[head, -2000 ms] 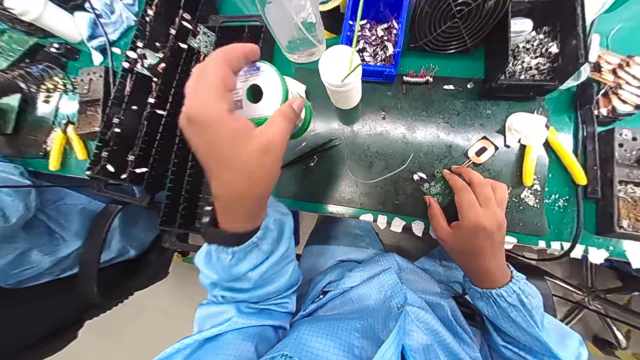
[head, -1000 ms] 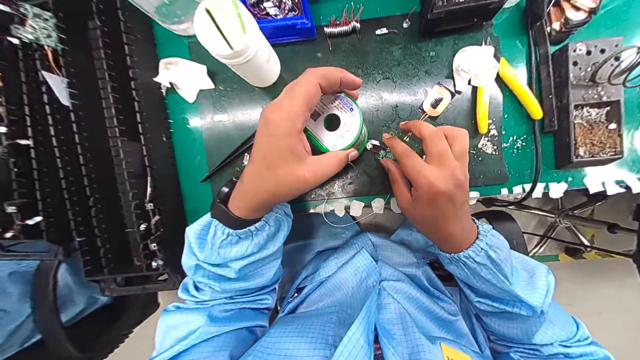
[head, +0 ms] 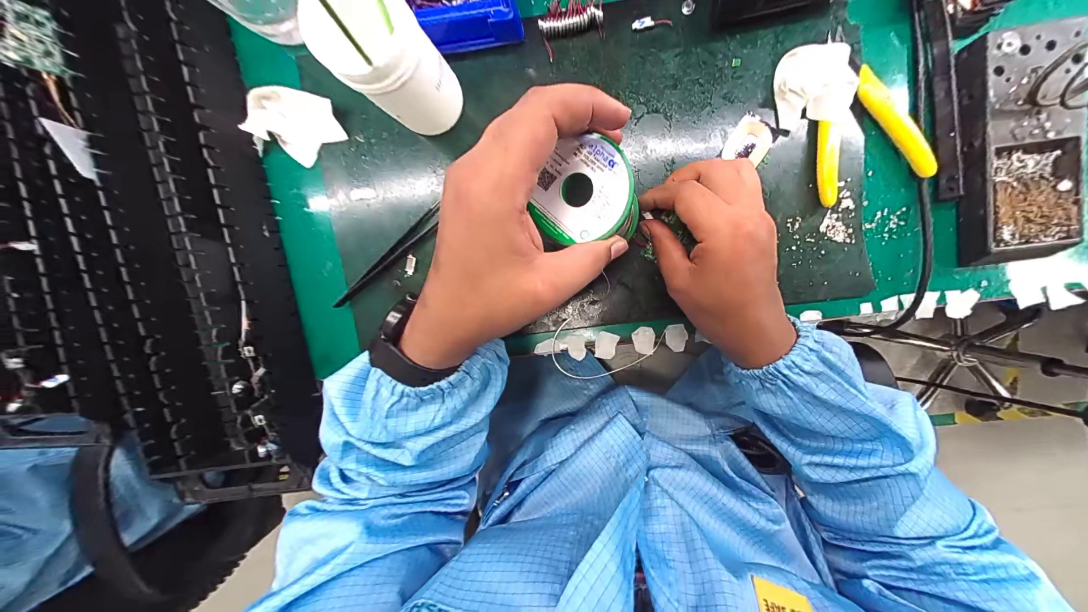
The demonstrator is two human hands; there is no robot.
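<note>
My left hand (head: 510, 221) grips a green-rimmed spool of solder wire (head: 605, 183) by its edge, its labelled face upward. A thin strand of wire (head: 557, 344) loops down from the spool over the table's front edge. Right beside the spool, my right hand (head: 718, 238) pinches a small part (head: 648, 218) between thumb and forefinger; the fingers mostly hide it. A small oval coil (head: 748, 140) lies just beyond the right knuckles. Dark tweezers (head: 387, 259) rest on the mat left of my left hand.
Yellow-handled cutters (head: 897, 119) lie right, near a metal block with a compartment of clippings (head: 1035, 195). A white bottle (head: 416, 85), a crumpled white tissue (head: 297, 123), a blue bin (head: 472, 24) and a wire-wound coil (head: 571, 21) stand behind. Black racks (head: 170, 212) fill the left side.
The spool, near the bottle two seconds ago with my left hand at it, is now held beside my right hand. The view has shifted. My right hand stays at its small work.
</note>
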